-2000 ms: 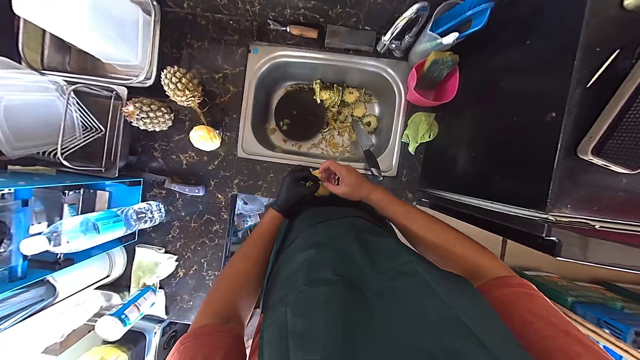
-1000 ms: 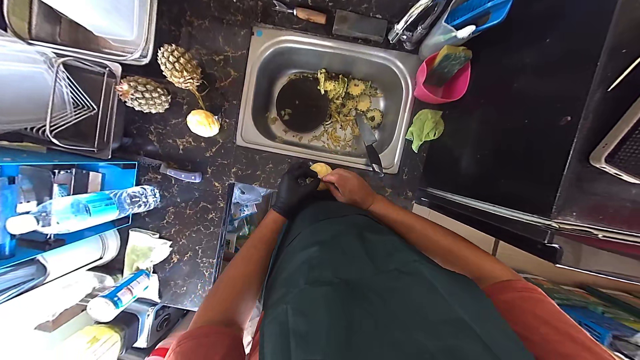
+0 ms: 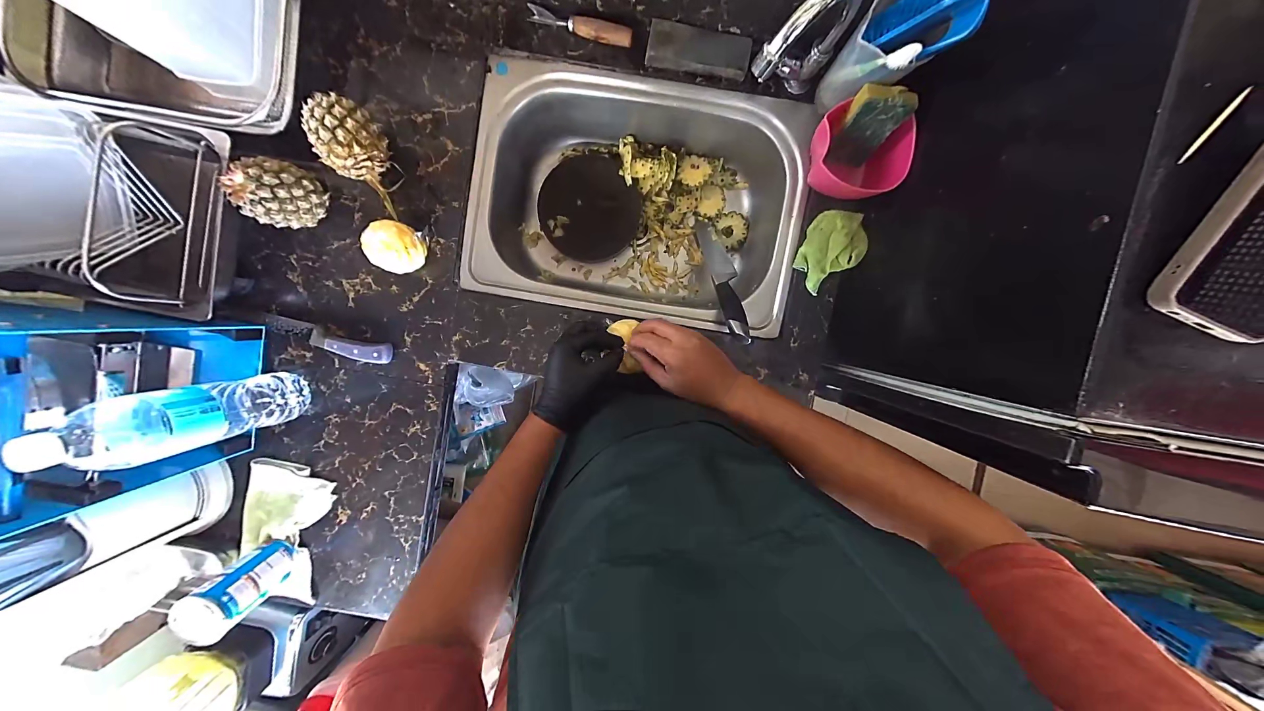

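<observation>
My left hand (image 3: 578,370), in a black glove, and my bare right hand (image 3: 683,361) meet at the sink's front edge around a yellow piece of peeled pineapple (image 3: 624,334). The left supports it; the right's fingers press on its side, partly hiding it. Beyond them, the steel sink (image 3: 474,232) holds pineapple peel (image 3: 691,188), thin yellow scraps (image 3: 664,259), a dark round patch (image 3: 591,205) and a knife with a black handle (image 3: 732,308). On the counter at left lie two unpeeled pineapples (image 3: 345,135) and a peeled one (image 3: 393,246).
A knife with a pale purple handle (image 3: 353,348) lies left. Behind the sink are a wooden-handled tool (image 3: 600,31), a sharpening stone (image 3: 698,49) and the faucet (image 3: 790,39). At right sit a pink container (image 3: 862,168) with a sponge and a green cloth (image 3: 830,249). A bottle (image 3: 178,420) lies far left.
Both hands stay together at the sink's front edge around the yellow piece, with small shifts of the fingers. The things on the counter and in the sink have not plainly moved.
</observation>
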